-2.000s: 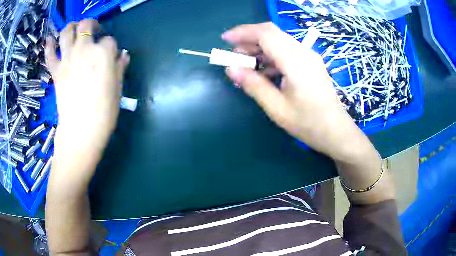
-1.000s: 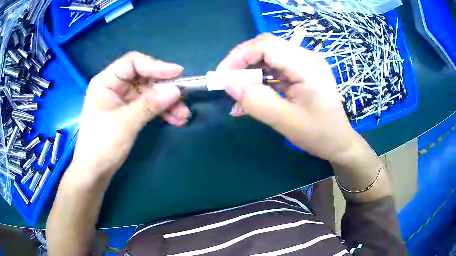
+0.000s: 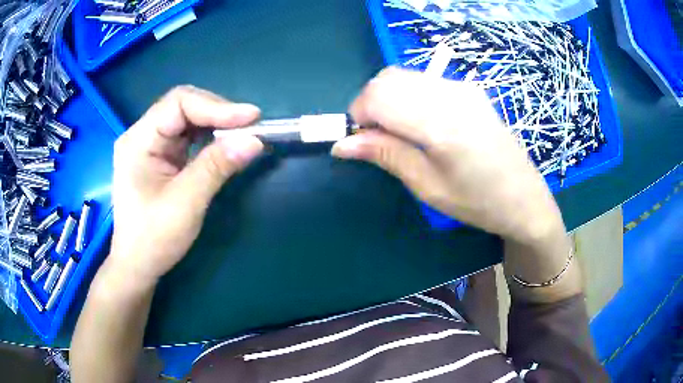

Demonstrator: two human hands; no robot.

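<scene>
The assembled unit, a shiny metal tube (image 3: 281,129) in line with a white plastic sleeve (image 3: 322,128), is held level between both hands above the bench. My left hand (image 3: 183,161) pinches the tube's left end between thumb and fingers. A pale tip shows between those fingers. My right hand (image 3: 442,142) has its thumb and fingers at the sleeve's right end, by a dark part there. Its fingers hide the rest of that end.
The left tray (image 3: 97,153) holds short metal tubes under a clear bag (image 3: 9,247). The right tray (image 3: 610,142) holds thin rods, with a clear bag at its back. A far blue tray (image 3: 93,56) holds silver pieces. Another blue tray (image 3: 651,52) stands at far right.
My left hand went from the left tray to the middle with a metal tube. The tube is now in line with the sleeve. My right fingers moved from around the sleeve to its right end.
</scene>
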